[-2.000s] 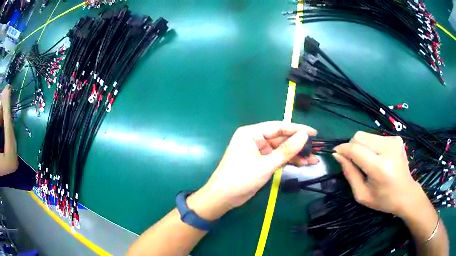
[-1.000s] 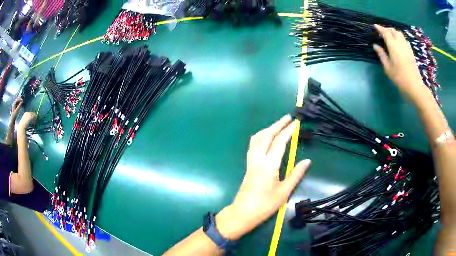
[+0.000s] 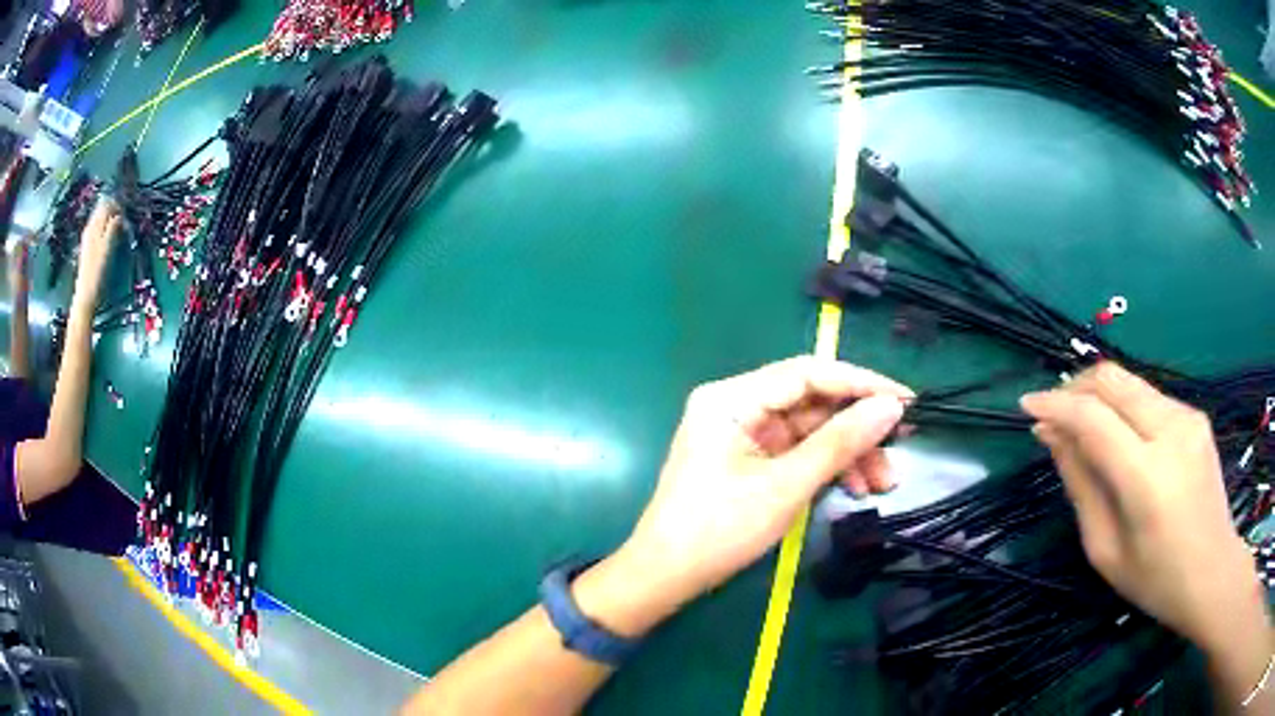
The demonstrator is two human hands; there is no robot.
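My left hand (image 3: 783, 455) is closed, thumb against fingers, on the near end of thin black wires (image 3: 972, 409) at the right of centre. A connector housing there cannot be made out. My right hand (image 3: 1147, 490) pinches the same wires further right, thumb and fingers together. The wires run between the two hands. A loose pile of black harnesses (image 3: 1007, 595) lies under and below the hands, housings towards the left. More harnesses (image 3: 979, 308) lie just beyond the hands, with a red-sleeved ring terminal.
A large harness pile (image 3: 287, 280) lies at left on the green table (image 3: 601, 266). A straight wire bundle (image 3: 1035, 63) lies at upper right. Red-tipped wires (image 3: 336, 25) are at the far side. Another person's arm (image 3: 63, 392) reaches in at the left edge. A yellow line (image 3: 778, 616) runs beside my left hand.
One second ago my left hand was open and my right hand was on the upper right bundle. Now both are together on wires at right of centre. The view has tilted down.
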